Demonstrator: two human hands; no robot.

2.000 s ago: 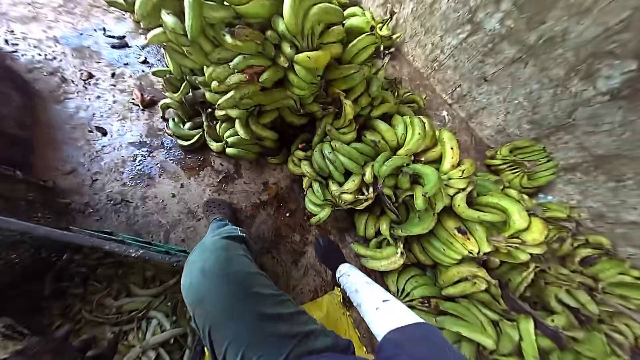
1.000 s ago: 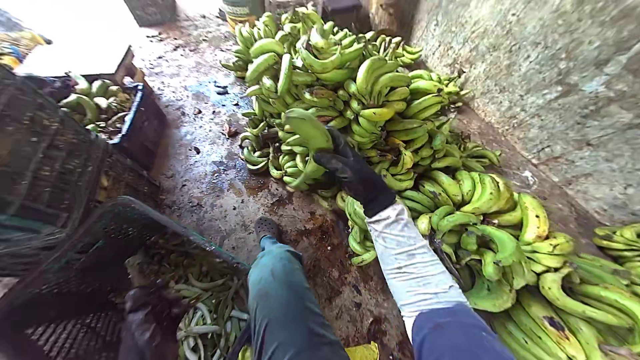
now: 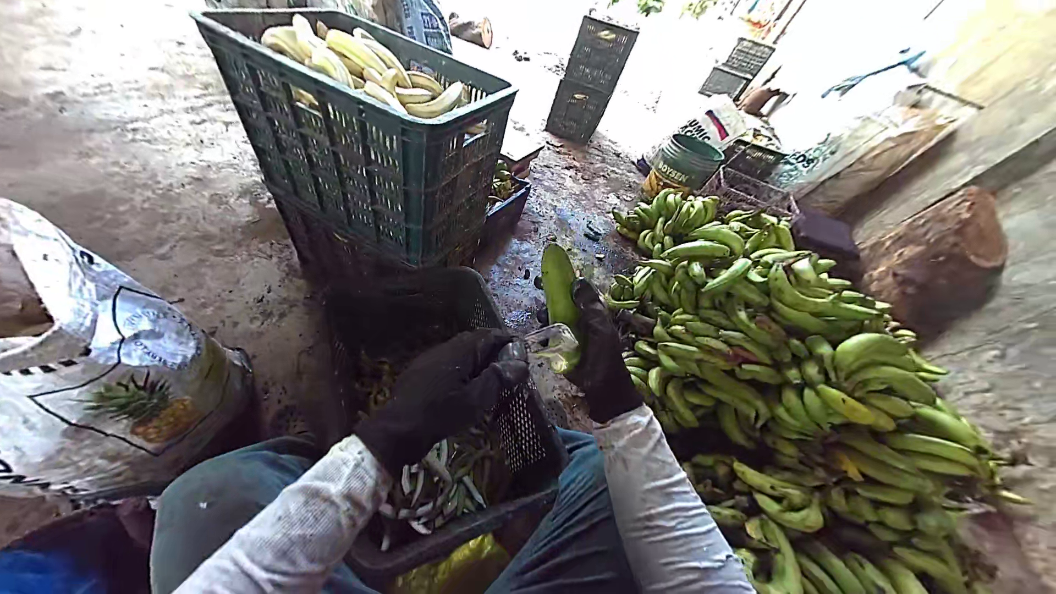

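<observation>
My right hand (image 3: 604, 355), in a black glove, holds a green banana (image 3: 558, 285) upright above the rim of a dark plastic crate (image 3: 528, 445). In my gloved left hand (image 3: 450, 392) is a small peeling tool (image 3: 551, 340) with a pale, clear-looking end that meets the lower part of the banana. Strips of peel (image 3: 441, 483) lie in the crate between my knees. A large heap of green bananas (image 3: 742, 355) lies on the floor to the right of my right hand.
A tall green crate (image 3: 355, 140) of peeled bananas (image 3: 363, 66) stands at the upper left. A printed sack (image 3: 124, 363) is at the left. Behind the heap are a bucket (image 3: 683, 165), a cut log (image 3: 936, 256) and stacked crates (image 3: 590, 78). A wall rises at the right.
The view has swung left. My right hand, reaching over the heap with a green banana one second ago, now holds one over the crate, and my left hand with the tool meets it.
</observation>
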